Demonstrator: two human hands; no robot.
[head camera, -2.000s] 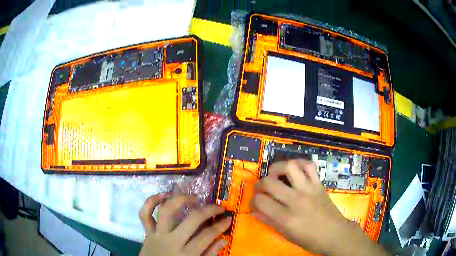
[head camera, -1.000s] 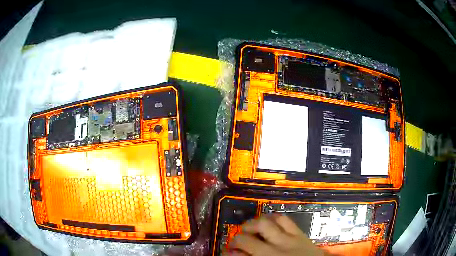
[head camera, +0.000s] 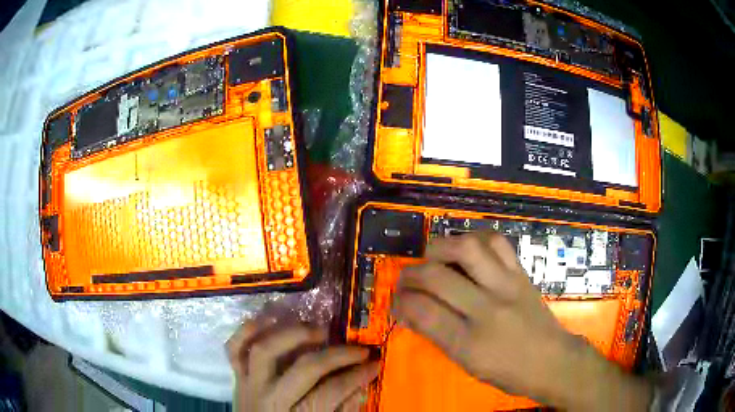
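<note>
An open orange rear housing (head camera: 451, 366) with a black rim lies at the lower right, cut off by the picture's bottom edge. Its speaker box (head camera: 392, 232) and mainboard (head camera: 564, 261) show along the top. My right hand (head camera: 475, 306) lies over the mainboard's left end and the orange recess, fingers bent; its fingertips are partly hidden, and I cannot tell if they grip anything. My left hand (head camera: 302, 370) is at the housing's left edge, slightly blurred, fingertips on the black rim; whether it holds anything is unclear. A thin dark line, perhaps a cable, shows faintly between the hands.
A second open housing with a battery (head camera: 544, 121) lies directly above. A third open housing (head camera: 161, 209) without a battery lies at the left, on white packing material (head camera: 18, 185) and bubble wrap (head camera: 185, 322). Yellow tape (head camera: 314, 16) crosses the green mat. Dark stacked items stand at the right edge.
The view first tilted up, then back down. My left hand, out of the picture one second ago, shows again at the housing's left edge. My right hand stays over the mainboard's left end.
</note>
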